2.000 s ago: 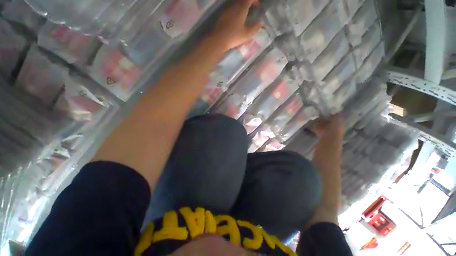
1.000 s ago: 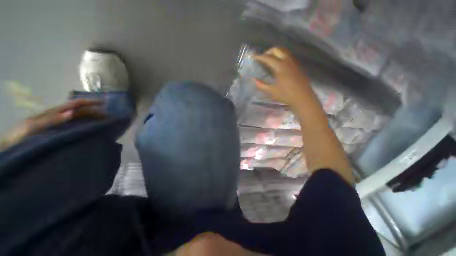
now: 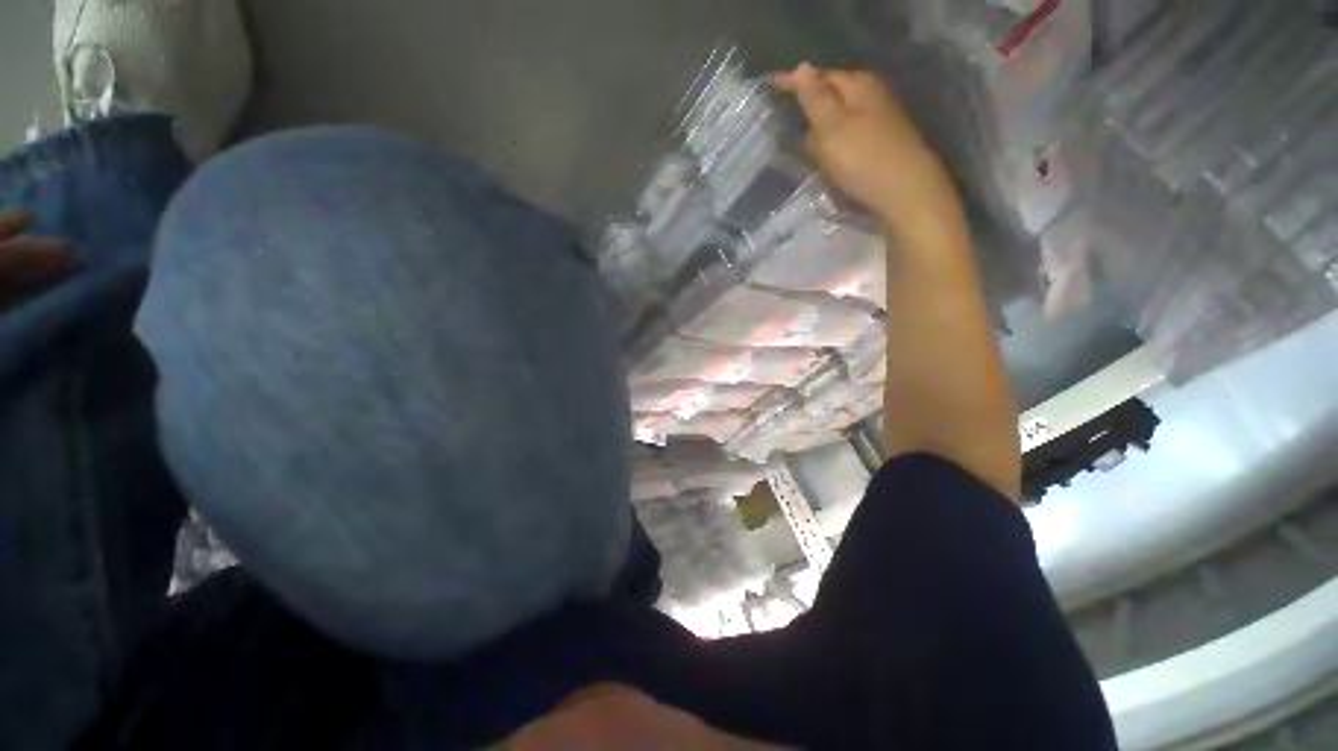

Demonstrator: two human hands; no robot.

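Note:
A stack of clear plastic trays (image 3: 734, 154) with pink-patched packages (image 3: 734, 367) stands right of my raised knee. My right hand (image 3: 866, 132) is at the top corner of this stack, fingertips at the tray edges; blur hides whether it grips. My left hand (image 3: 33, 261) is mostly cut off by the left edge; only some fingers show against the denim of my leg, and I cannot see it holding anything.
More clear trays (image 3: 1233, 176) lie at the upper right, blurred. A pale perforated metal bar (image 3: 800, 514) and a white curved frame (image 3: 1233, 660) are at the lower right. Grey floor (image 3: 484, 74) and my white shoe (image 3: 154, 66) are at the upper left.
My view has turned from trays under both hands to floor and a stack at my right. My left hand has left the trays and slid to the left edge. My knee looms larger.

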